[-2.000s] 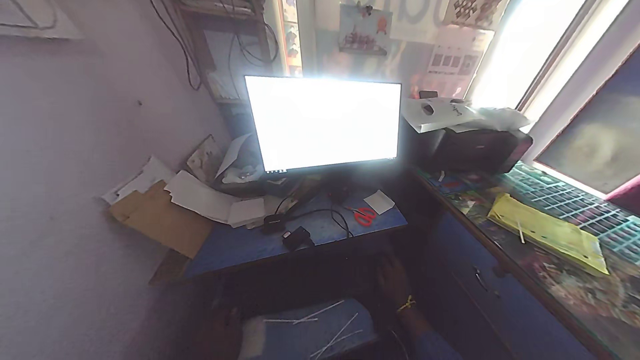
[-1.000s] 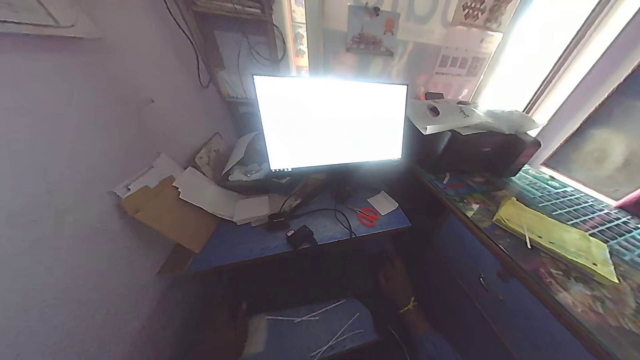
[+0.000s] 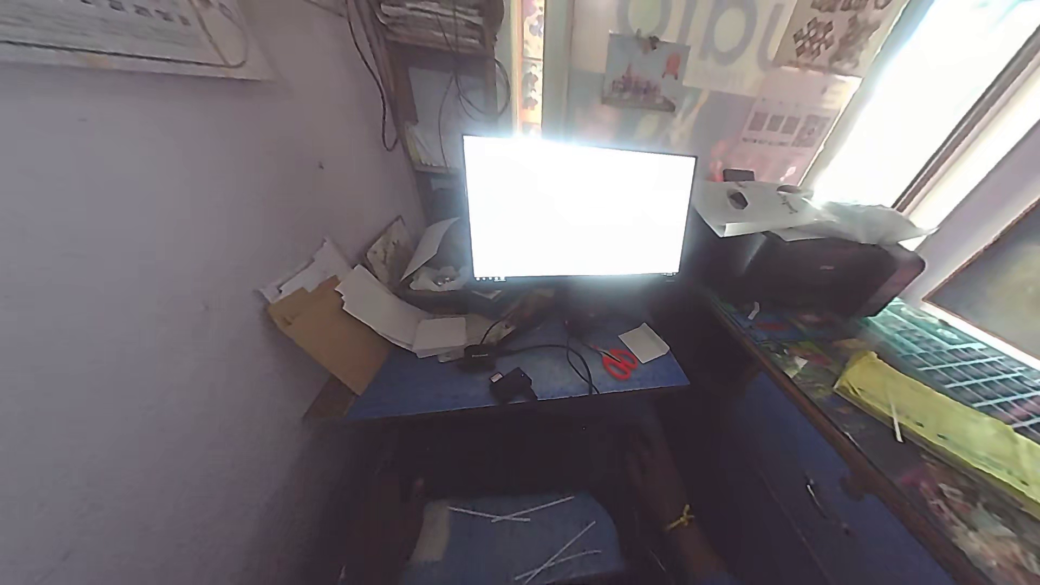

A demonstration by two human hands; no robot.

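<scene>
A bright monitor [image 3: 578,210] stands on the blue desk [image 3: 455,388]. Below the desk's front edge, in deep shadow, my right hand [image 3: 650,463] reaches forward, with a yellow band round its wrist; whether it touches or holds something is too dark to tell. Lower left, my left hand [image 3: 398,496] is a dim shape beside a blue surface [image 3: 487,544] with thin white strips lying on it. What lies between the hands is hidden in the dark. Red-handled scissors [image 3: 619,364] and a square white paper [image 3: 644,343] rest on the desk, near a black adapter [image 3: 513,384] and cables.
Papers and a brown envelope [image 3: 333,329] lean at the desk's left by the wall. To the right, a black printer [image 3: 821,272] bears papers and plastic. A yellow packet [image 3: 934,414] lies on the side counter beside a teal grid rack [image 3: 967,357]. Shelves hold stacks behind.
</scene>
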